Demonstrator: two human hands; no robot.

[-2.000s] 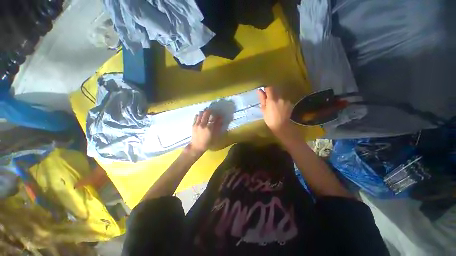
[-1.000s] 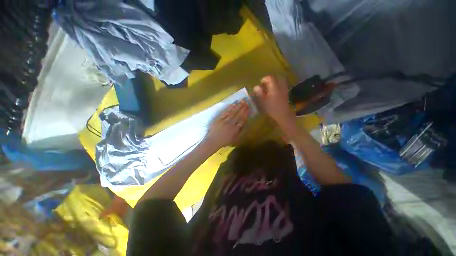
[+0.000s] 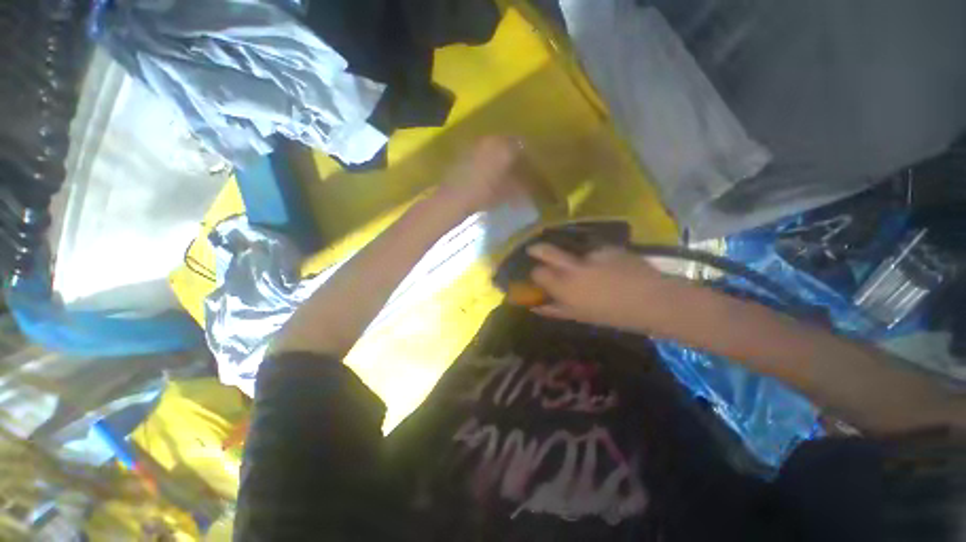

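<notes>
The pale blue garment (image 3: pixel 254 277) lies across the yellow pad (image 3: pixel 593 138), its crumpled bulk at the left and a flat narrow panel (image 3: pixel 450 254) reaching toward the middle. My left hand (image 3: pixel 489 164) is blurred, at the far side of the panel's right end; its fingers and any hold on the cloth cannot be made out. My right hand (image 3: pixel 567 277) grips the steam iron (image 3: pixel 530 254), which is at the panel's right end near my shirt. My left forearm hides part of the garment.
A pale blue heap (image 3: pixel 254 74) and dark cloth (image 3: pixel 403 64) lie at the far edge. A blue strip (image 3: pixel 278 196) is at the far left. A grey bundle (image 3: pixel 826 85) and blue plastic (image 3: pixel 741 392) are at the right. A dark cord trails right from the iron.
My right hand has taken hold of the iron and brought it left from the right edge. My left hand has moved from on top of the panel to its far side.
</notes>
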